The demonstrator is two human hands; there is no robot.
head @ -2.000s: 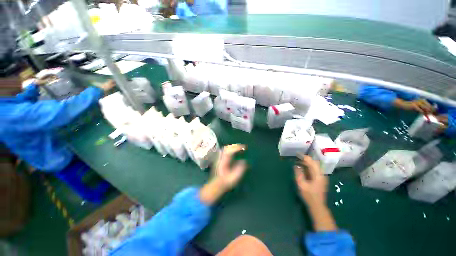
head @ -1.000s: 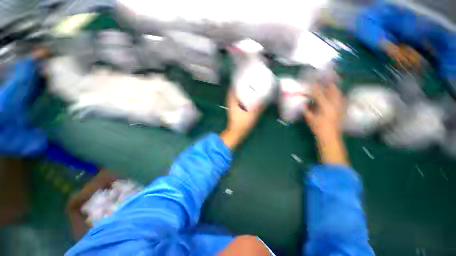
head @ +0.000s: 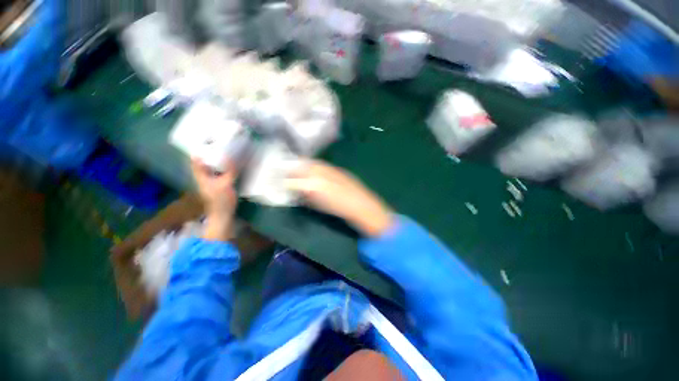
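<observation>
My left hand grips a white product box from below, near the table's left front edge. My right hand lies with its fingers on a second white box, just right of the first. Its fingers are blurred, but they appear to hold that box's right side. A row of open white cartons stands right behind both boxes. The frame is motion-blurred, so the contents and lids of the held boxes cannot be told.
A white box with a red band stands alone right of centre. More white cartons are at the right. White flecks lie on the green table. A brown carton is below left. Blue sleeves of other people show at both sides.
Both hands have moved left to the front of the open row. The white box in my left hand has moved left with it. My right hand has left the red-banded box and is now at another white box.
</observation>
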